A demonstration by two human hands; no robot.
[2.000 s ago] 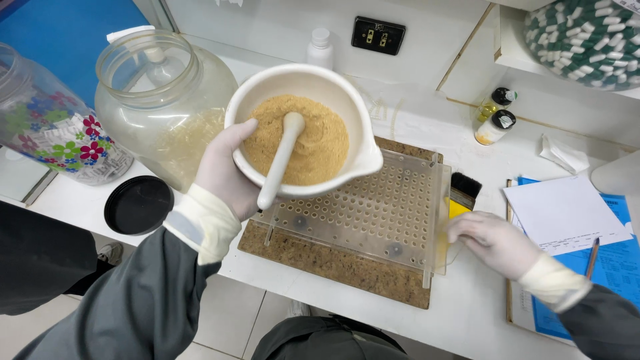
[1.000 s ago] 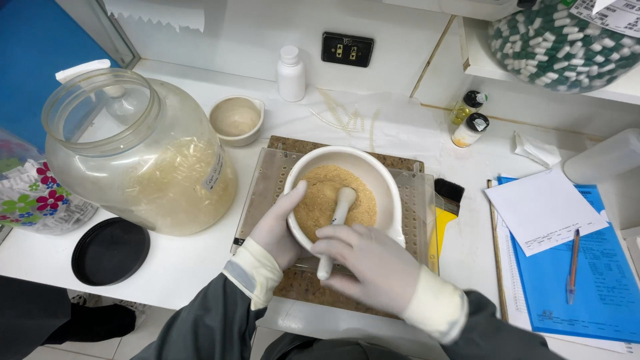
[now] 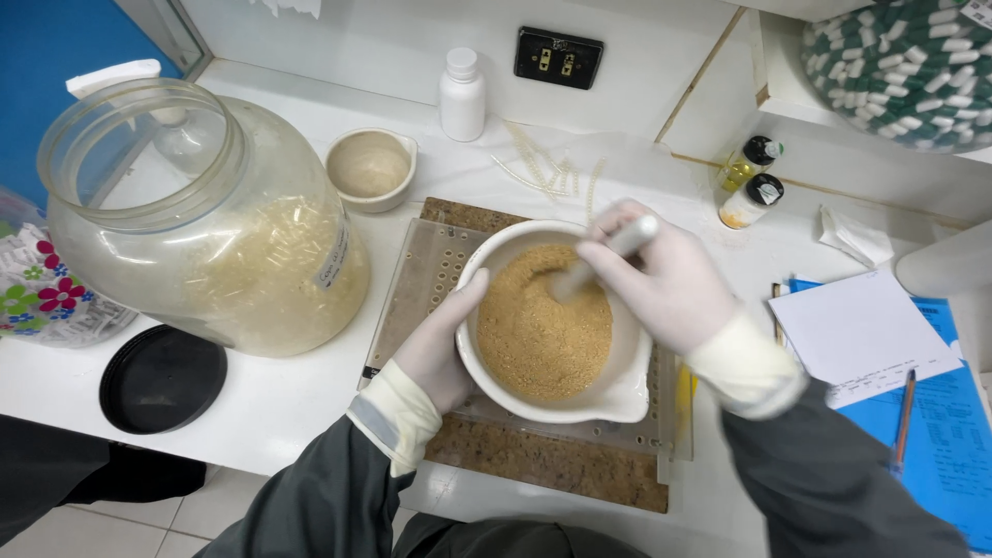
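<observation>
My gloved left hand [image 3: 442,349] grips the left rim of a white mortar [image 3: 628,387] holding tan powder [image 3: 542,341]. In my gloved right hand [image 3: 659,271] is a white pestle [image 3: 637,232], its head blurred in the powder. Beneath the mortar lies a clear perforated capsule-filling plate [image 3: 403,294] on a brown speckled board [image 3: 542,465]. A smaller mortar [image 3: 372,170] stands behind, beside a large clear jar [image 3: 271,271] of empty capsules. Several clear capsule strips [image 3: 542,163] lie behind the plate.
A black lid [image 3: 163,380] lies front left, near a flowered bag [image 3: 54,287]. A white bottle [image 3: 463,97] stands at the wall. At right are two small vials [image 3: 750,201], crumpled tissue [image 3: 852,236], and papers [image 3: 860,325] with a pen [image 3: 904,418]. A jar of green-white capsules [image 3: 907,70] sits on a shelf.
The mortar was held up over the plate's left part two seconds ago and is now lower, over its middle. My right hand has left the plate's right edge and taken the pestle.
</observation>
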